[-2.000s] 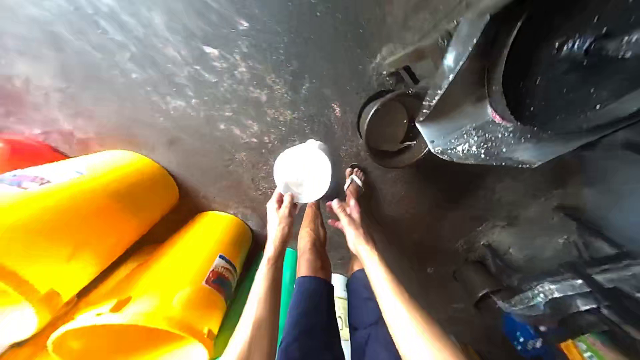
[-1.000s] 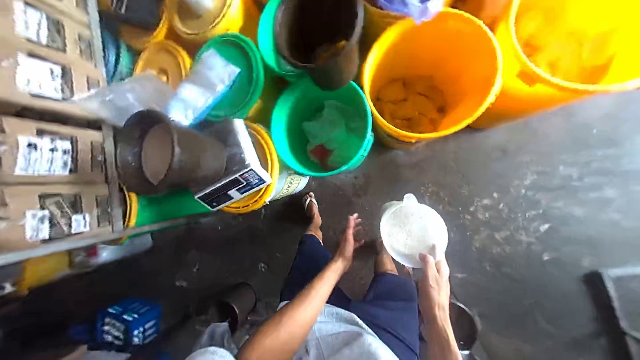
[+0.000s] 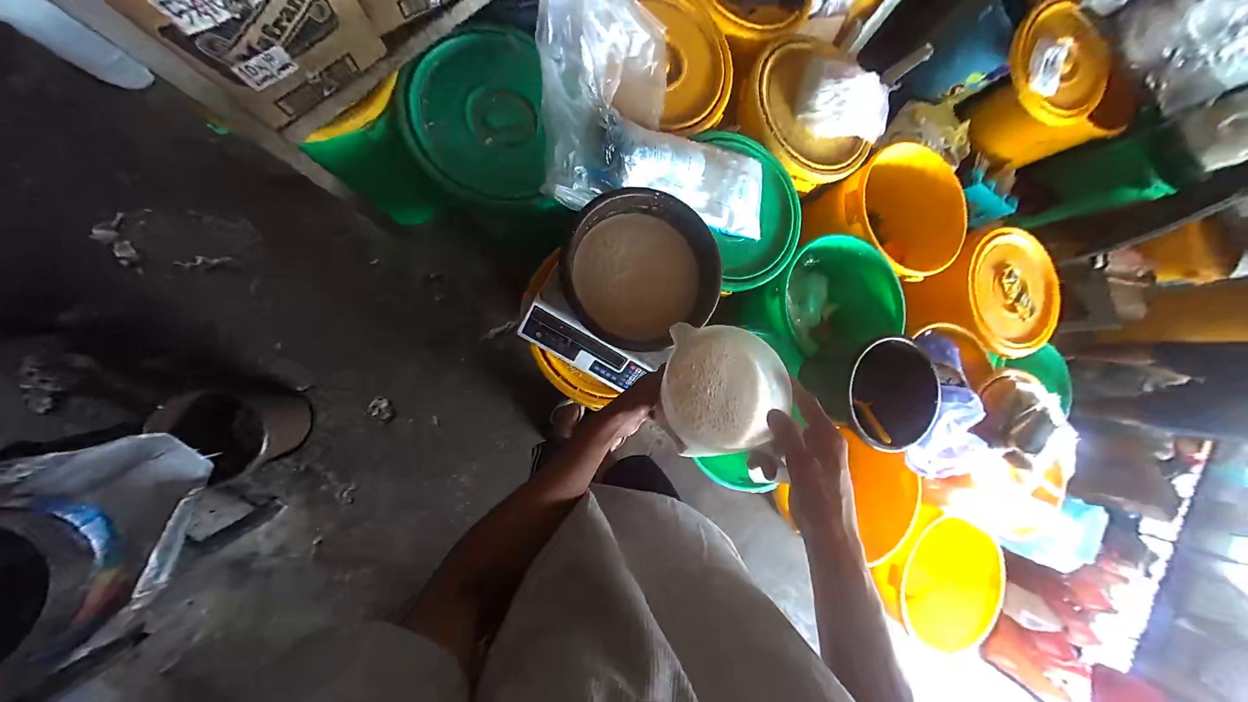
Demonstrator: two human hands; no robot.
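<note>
Both my hands hold a white plastic pitcher (image 3: 726, 390) filled with a frothy, pale beige substance. My left hand (image 3: 634, 409) grips its left side, and my right hand (image 3: 804, 439) holds its right side. Just beyond the pitcher's spout, a dark round container (image 3: 639, 278) holds a smooth light-brown substance. That container rests on a digital scale (image 3: 585, 346), whose display and keypad face me. Under the scale a yellow bucket lid (image 3: 575, 382) shows at the edge.
Green lidded buckets (image 3: 478, 117), a clear plastic bag (image 3: 595, 97) and an open green bucket (image 3: 846, 292) stand around the scale. A dark bucket (image 3: 895, 392) and yellow buckets (image 3: 951, 585) are at the right. A brown cylindrical container (image 3: 234, 429) lies on the floor at left.
The view has swung round to the scale and buckets. The pitcher is now beside the dark container on the scale. My left hand, free a second ago, is now on the pitcher too.
</note>
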